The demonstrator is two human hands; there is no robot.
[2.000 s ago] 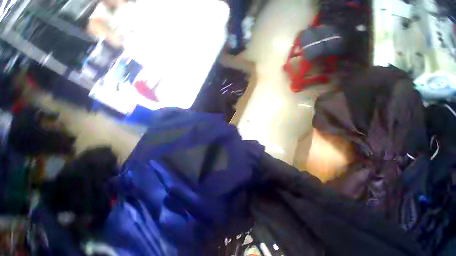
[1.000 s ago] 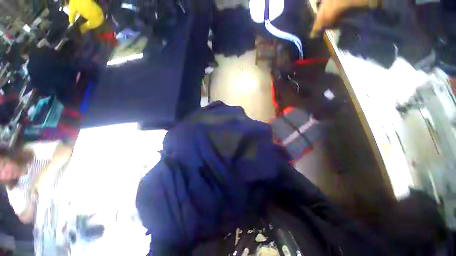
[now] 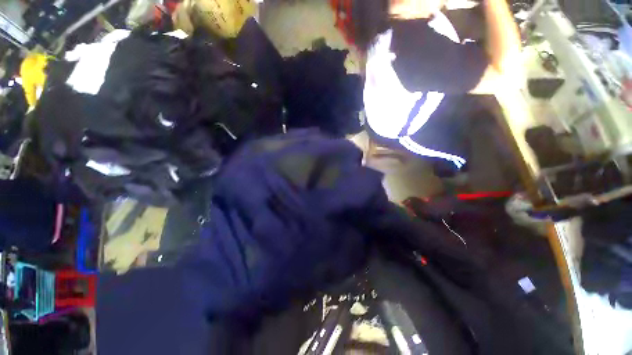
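A large bundle of navy-blue cloth [image 3: 277,208] lies against the front of my body, just above the white print on my black top. It is crumpled, with folds running down its left side. Both my hands are hidden, most likely by the cloth and the dark sleeves; I cannot make out any fingers. The dark right sleeve [image 3: 443,270] reaches toward the cloth from the lower right.
A large black garment heap [image 3: 138,125] with white tags is at the upper left. A dark table surface [image 3: 138,312] is at the lower left, near red [image 3: 73,288] and teal baskets [image 3: 43,291]. A white cloth [image 3: 388,97] hangs ahead. A wooden table edge [image 3: 520,132] runs along the right.
The view has moved forward along the aisle past the dark table. The bright white table has left the view, and the black heap now shows large at the left. The navy bundle stays against my front.
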